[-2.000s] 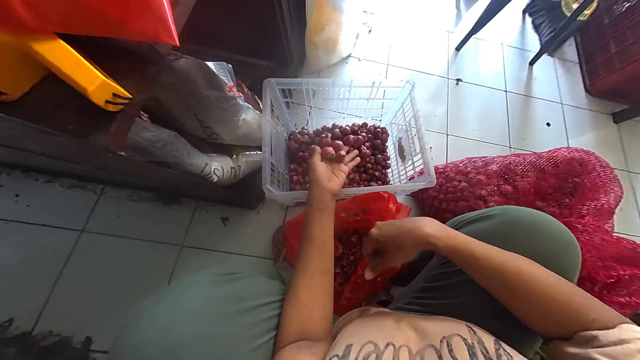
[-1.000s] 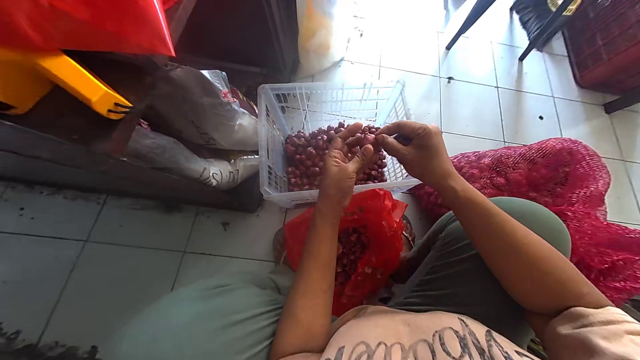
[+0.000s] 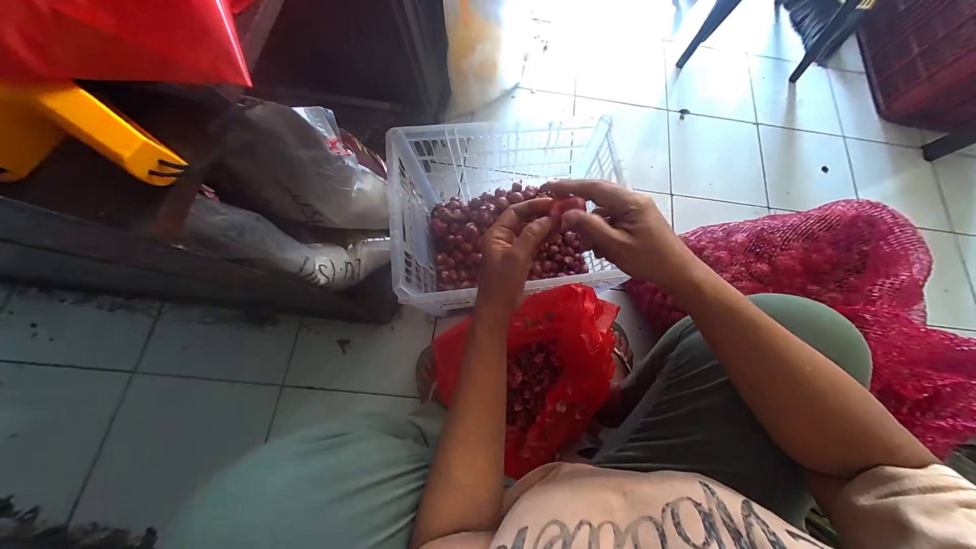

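Over a white plastic crate point(image 3: 427, 293) partly filled with shallots point(image 3: 465, 229), my left hand point(image 3: 512, 236) and my right hand point(image 3: 621, 229) meet. A reddish shallot point(image 3: 568, 207) is pinched between the fingers of both. Below the crate, between my legs, an open red plastic bag point(image 3: 568, 328) holds dark red shallots or peelings point(image 3: 534, 374); which of them I cannot tell. My left forearm covers part of the bag.
A pink mesh sack of shallots point(image 3: 808, 252) lies right of the crate. Left are a dark low shelf point(image 3: 229, 282) with plastic-wrapped bundles point(image 3: 305, 168) and a yellow plastic object point(image 3: 107, 126). A dark red crate point(image 3: 923, 61) stands at upper right.
My right hand has moved from above the red bag up to my left hand over the crate. My left hand, spread over the shallots two seconds ago, now has its fingers closed on one.
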